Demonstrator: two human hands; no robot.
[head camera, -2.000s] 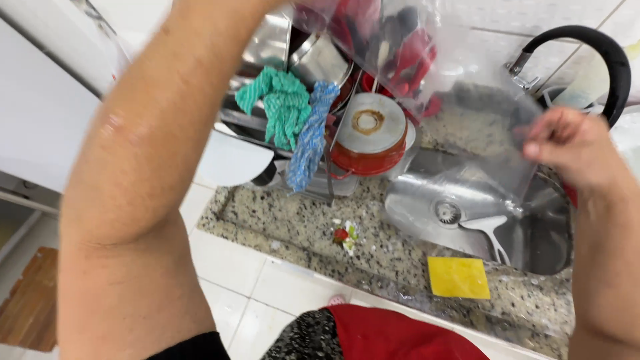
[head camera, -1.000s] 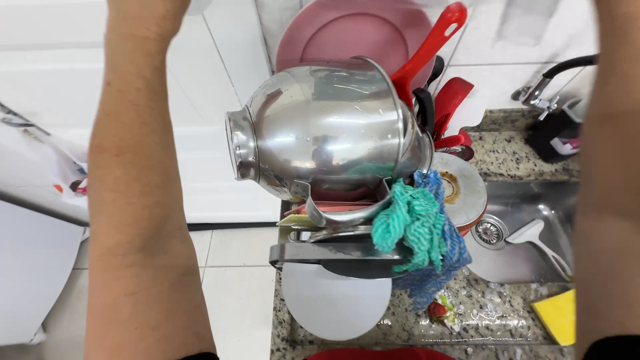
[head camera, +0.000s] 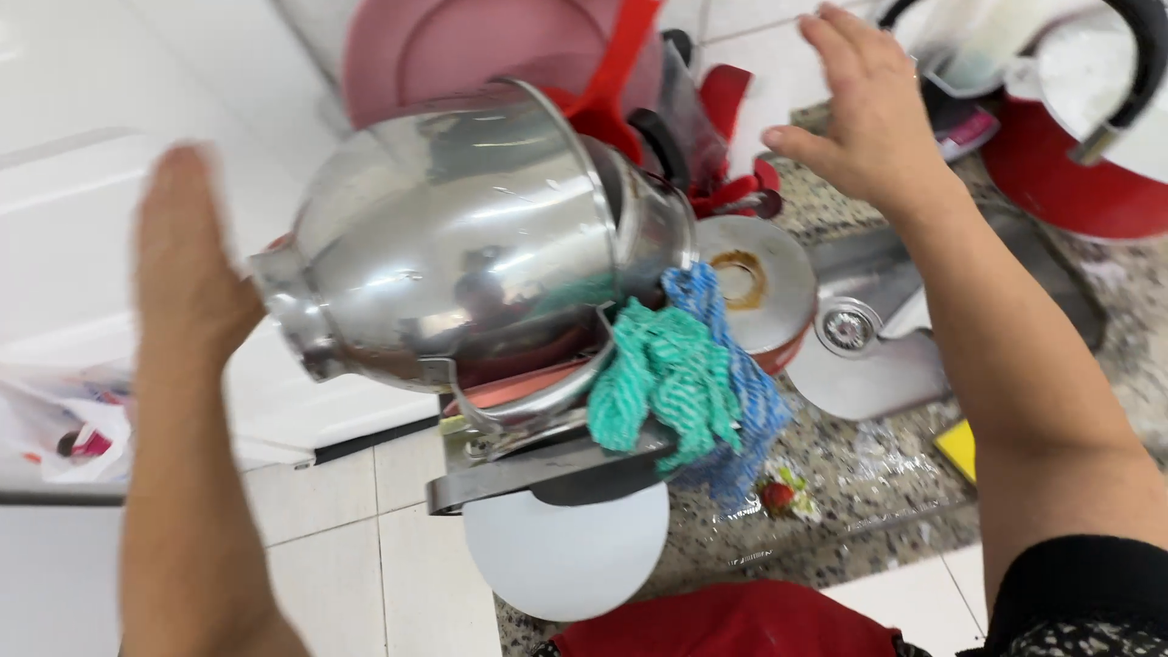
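Note:
My left hand is raised at the left, blurred, beside the base of a large stainless steel pot lying on its side on the piled dishes; whether it touches the base is unclear. My right hand is lifted above the counter near the sink, fingers spread, with nothing in it. Between the hands, a green cloth and a blue cloth drape over the dish pile. An upturned red pan with a stained base sits beside them. Red utensils stand behind the big pot.
The steel sink is at the right, with a black-hosed faucet above and a yellow sponge cloth on its near side. A strawberry piece lies on the wet granite counter. A pink plate stands behind; a white disc juts out in front.
Both hands have come into view, after being out of frame one second ago. The clear plastic sheet held two seconds ago is no longer in my right hand. The view has shifted.

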